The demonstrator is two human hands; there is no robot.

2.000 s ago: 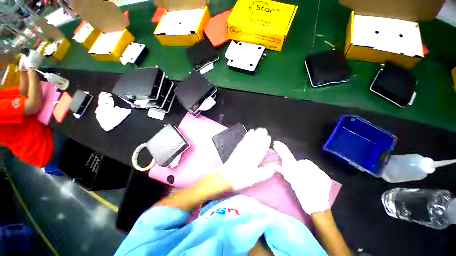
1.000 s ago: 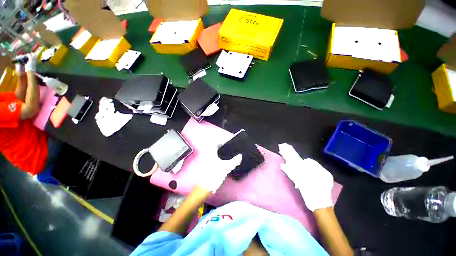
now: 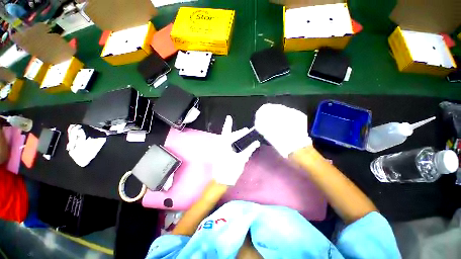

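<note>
A black device (image 3: 246,140) lies at the back edge of the pink foam mat (image 3: 275,189), mostly hidden by my hands. My left hand (image 3: 232,154), in a white glove, is at the device's left side with its fingers spread around it. My right hand (image 3: 284,127), also gloved, lies over the device's right part; its fingertips and hold are hidden. A second device with a grey top (image 3: 156,167) rests on the mat's left part, beside a masking tape roll (image 3: 132,186).
Stacked black devices (image 3: 112,109) and a white cloth (image 3: 85,145) are on the left. A blue bin (image 3: 341,124), squeeze bottle (image 3: 388,135) and clear bottle (image 3: 407,165) are on the right. Yellow boxes (image 3: 203,30) stand on the green conveyor (image 3: 230,76). A person's red sleeve (image 3: 12,195) is far left.
My right hand has moved left and up onto the device. My left hand has shifted, fingers now spread. The boxes and devices on the conveyor show further left; the whole view has also turned.
</note>
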